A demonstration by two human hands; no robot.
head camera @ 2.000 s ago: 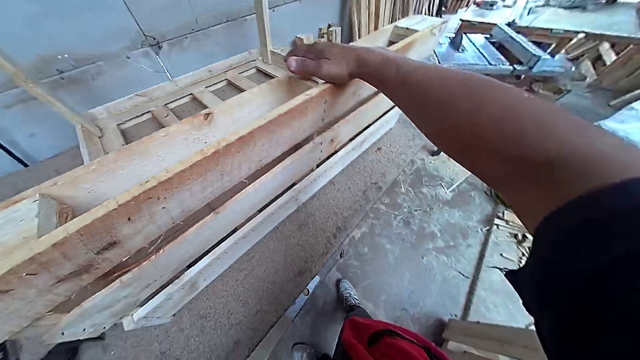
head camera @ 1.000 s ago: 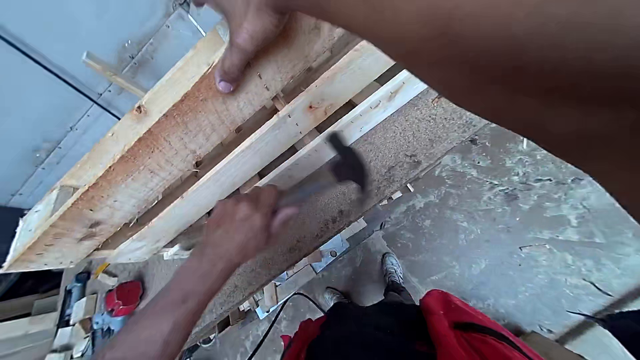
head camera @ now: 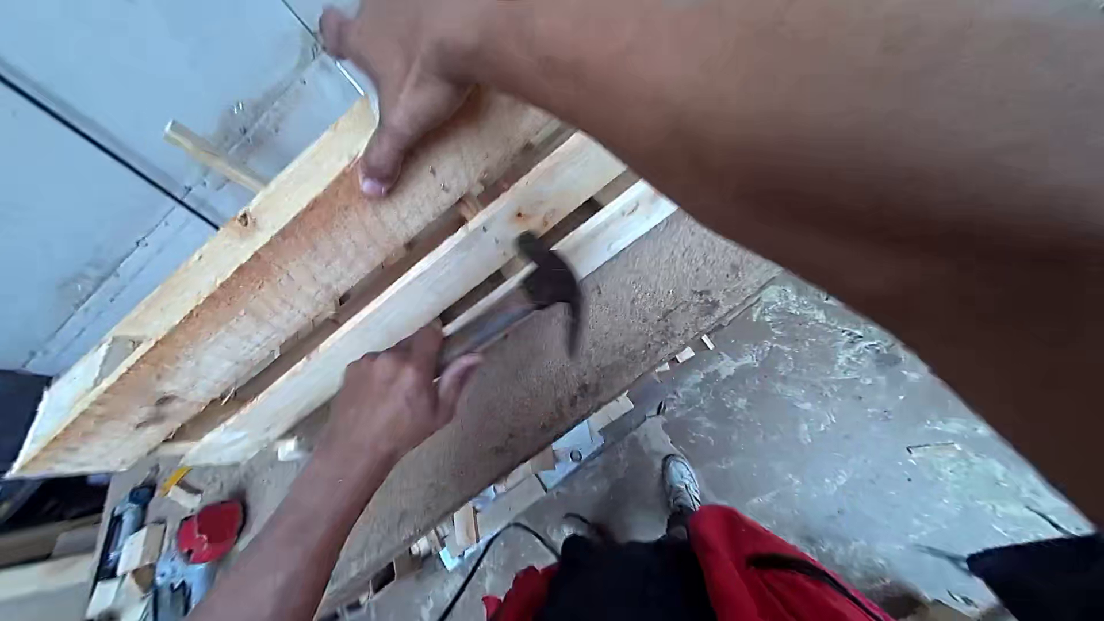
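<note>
My left hand [head camera: 392, 392], at lower left, grips the handle of a claw hammer [head camera: 552, 280]. The hammer's blurred head is over the pale slats, with its claw toward the lower right. My right hand [head camera: 414, 112] reaches in from the right and clasps the upper edge of a thick wooden board [head camera: 285, 276]. Its thumb presses the board's near face, and its fingers are over the far side. Below that board, a pale wooden slat [head camera: 414, 302] runs parallel, with a gap between them. Another slat [head camera: 625, 224] lies nearer the bench edge. My right forearm hides the frame's far part.
The frame lies on a rough particleboard bench top [head camera: 638, 293]. At lower left are a red-and-grey tool [head camera: 211, 530] and wood offcuts [head camera: 142, 548]. More offcuts lie below the bench edge, near a black cable [head camera: 492, 548]. A grey wall [head camera: 129, 112] stands behind.
Two seconds ago only my right arm showed, its hand on the frame's far part. My left hand with the hammer has come into view since. The view has swung down and left.
</note>
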